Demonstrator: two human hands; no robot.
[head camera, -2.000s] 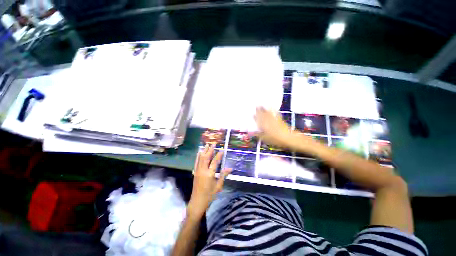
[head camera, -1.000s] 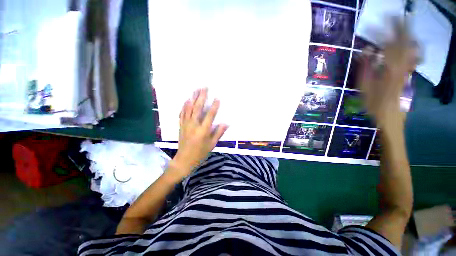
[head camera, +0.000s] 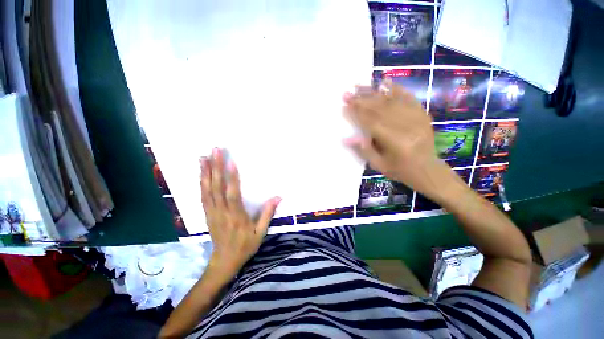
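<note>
A large plain white sheet (head camera: 251, 86) lies over the printed picture sheet (head camera: 457, 106), whose dark pictures in a white-lined grid show on its right and along its front edge. My left hand (head camera: 232, 212) rests on the white sheet's lower part, fingers apart, palm down, holding nothing. My right hand (head camera: 394, 129) is over the sheet's right edge, slightly blurred; its fingertips reach onto the white surface. Whether it holds anything cannot be told. A smaller white panel (head camera: 536, 40) lies tilted at the upper right on the printed sheet.
A thick panel stack (head camera: 59, 152) stands at the left edge. Black scissors (head camera: 563, 96) lie at the right on the green bench (head camera: 563, 145). Below are a red stool or bin (head camera: 46, 275), a white waste heap (head camera: 155, 271) and cardboard boxes (head camera: 563, 242).
The right hand has moved left from near the smaller panel to the white sheet's right edge. The left hand sits lower on the sheet. The view has shifted, and the smaller panel lies at a different angle.
</note>
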